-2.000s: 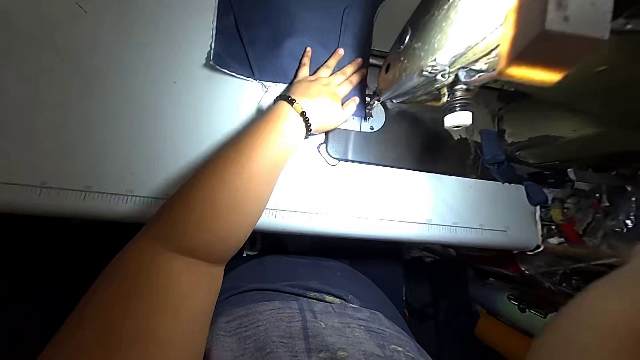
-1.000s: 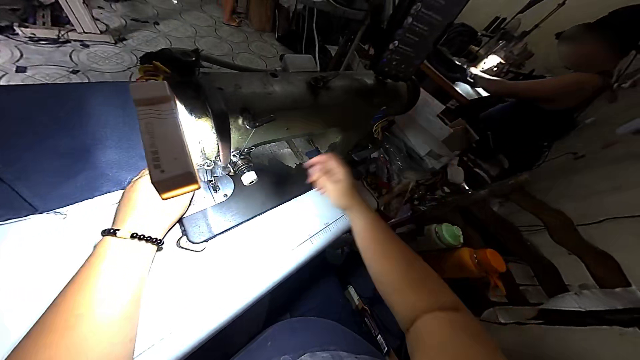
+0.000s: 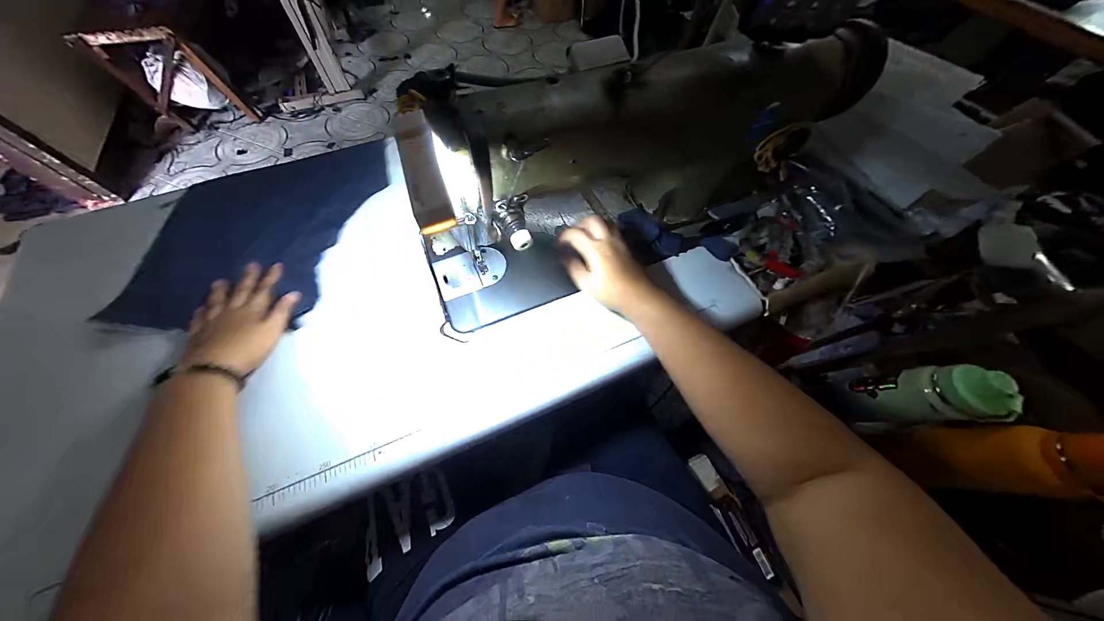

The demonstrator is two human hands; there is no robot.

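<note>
A dark blue fabric piece (image 3: 250,228) lies flat on the left part of the white sewing table (image 3: 379,379). My left hand (image 3: 241,319) rests palm down on its near edge, fingers spread. To its right stands an industrial sewing machine (image 3: 690,121), its needle and presser foot (image 3: 479,259) over the metal needle plate (image 3: 461,276), with no fabric beneath. My right hand (image 3: 599,259), slightly blurred, is right of the needle area with fingers bent, near dark blue scraps (image 3: 655,233) behind it. Whether it holds anything cannot be told. A lamp (image 3: 423,172) lights the needle area.
Tangled scraps and plastic (image 3: 811,224) crowd the right end of the table. A green-lidded bottle (image 3: 975,392) and an orange object (image 3: 992,457) stand at the lower right. A wooden frame (image 3: 164,69) is on the tiled floor behind. A ruler scale (image 3: 319,474) runs along the table's front edge.
The fabric, beside the needle two seconds ago, now lies farther left with my left hand on it. My right hand has come over the machine bed. The view has shifted strongly.
</note>
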